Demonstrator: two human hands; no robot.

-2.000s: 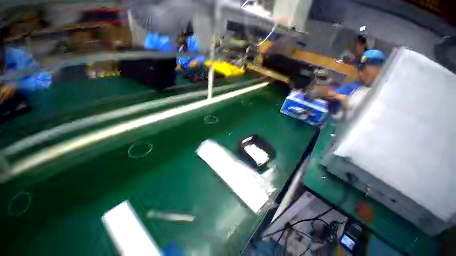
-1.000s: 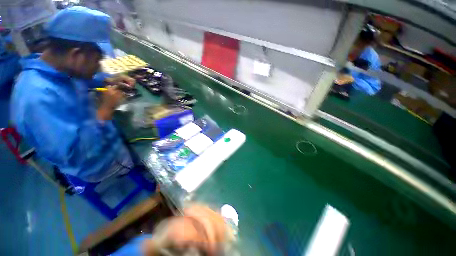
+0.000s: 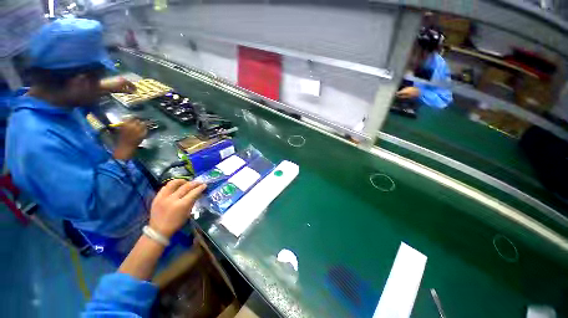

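My left hand [image 3: 172, 209], with a pale band at the wrist and a blue sleeve, reaches in from the lower left. Its fingertips are at the near edge of the clear bags with blue and white contents [image 3: 235, 189]; whether they grip a bag cannot be told. A long white strip [image 3: 261, 197] with a round green sticker lies beside the bags. A white sheet [image 3: 402, 281] lies at the bottom, with thin metal tweezers [image 3: 438, 302] to its right. My right hand is not in view.
A person in blue smock and cap [image 3: 75, 149] sits at the left by a tray of pale parts [image 3: 142, 91] and dark units [image 3: 177, 107]. A small white piece [image 3: 288, 258] lies near the bench edge. A rail [image 3: 461, 191] runs behind. Another person works beyond.
The view has swung left from the white cabinet to the seated person. My left hand, blurred low in the frame a second ago, has moved up and left to the bags.
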